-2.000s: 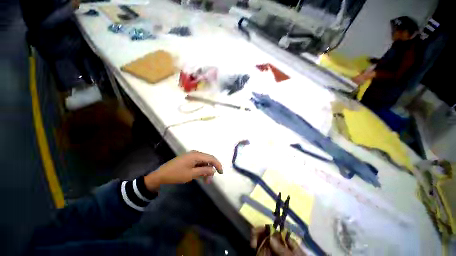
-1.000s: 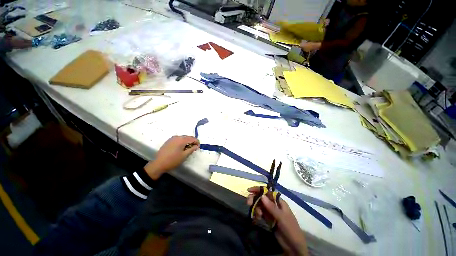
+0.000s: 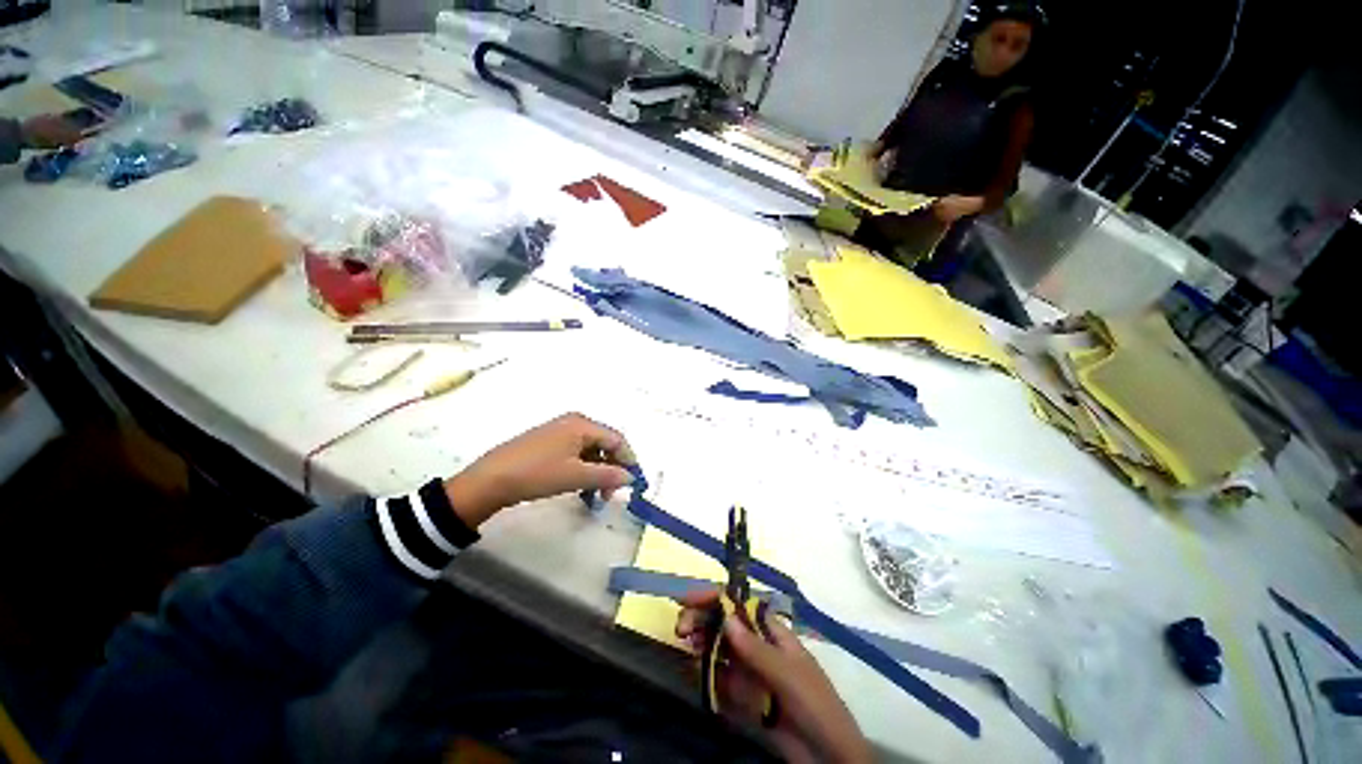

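My left hand [image 3: 560,460] pinches the upper end of a dark blue strip [image 3: 881,657] at the near table edge. The strip runs down to the right, passing by the pliers. My right hand [image 3: 762,664] holds yellow-handled pliers [image 3: 737,555], their dark jaws pointing up and nearly closed. I cannot tell if the jaws grip anything. A grey-blue strip [image 3: 964,666] lies across a yellow card [image 3: 651,614] under my hands. A small round dish of metal fittings [image 3: 905,569] stands right of the pliers.
Blue material scraps [image 3: 732,342] lie mid-table. A thin tool with red cord [image 3: 433,385], pale loop [image 3: 374,366], ruler-like piece [image 3: 463,327], tan board [image 3: 194,257] and plastic bag [image 3: 374,179] are left. Yellow pattern pieces [image 3: 904,314] and a person [image 3: 964,142] are beyond.
My left hand first took hold of the blue strip's end, then shifted slightly right. The pliers moved left and their jaws went from parted to nearly closed. The view turned right.
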